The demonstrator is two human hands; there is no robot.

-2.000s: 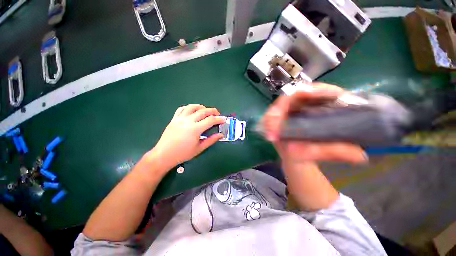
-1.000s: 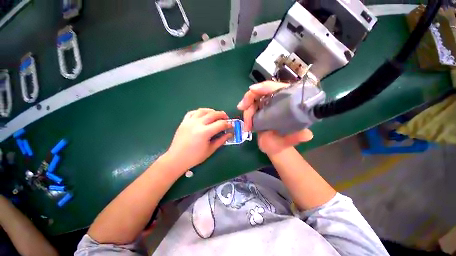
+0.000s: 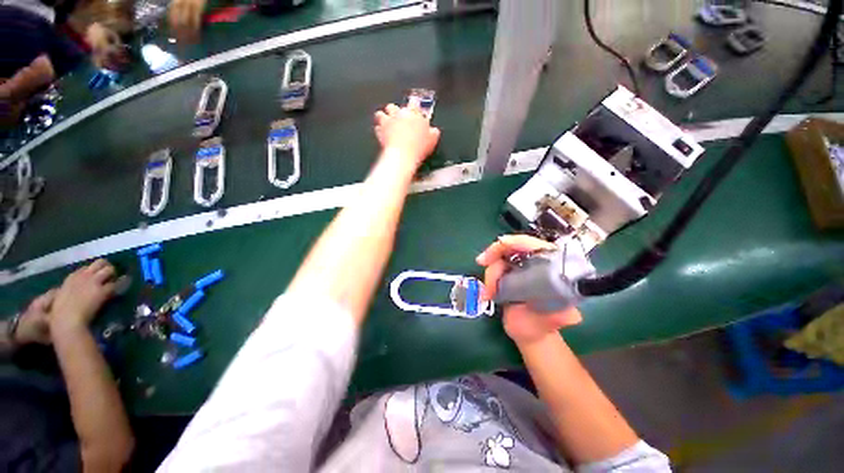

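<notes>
A pale loop-shaped housing [image 3: 428,292] lies on the green bench in front of me, its loop to the left and its blue insert [image 3: 473,297] at the right end. My right hand [image 3: 527,286] is closed around the grey electric screwdriver [image 3: 546,283], over the blue end; the bit tip is hidden. My left hand [image 3: 407,132] reaches across the metal rail onto the conveyor, its fingers on another housing [image 3: 422,101] with a blue patch. The hand partly covers that housing.
The white-and-dark screw feeder [image 3: 618,157] stands right of the metal post [image 3: 509,88]. Several loop units lie on the conveyor [image 3: 356,78]. Blue cylinders [image 3: 190,305] lie at the left beside a neighbour's hands [image 3: 83,291]. An open carton [image 3: 814,171] sits at the far right.
My left hand has left the bench housing and moved forward to a conveyor unit. The full loop on the bench now shows. My right hand stays around the screwdriver. The view has shifted.
</notes>
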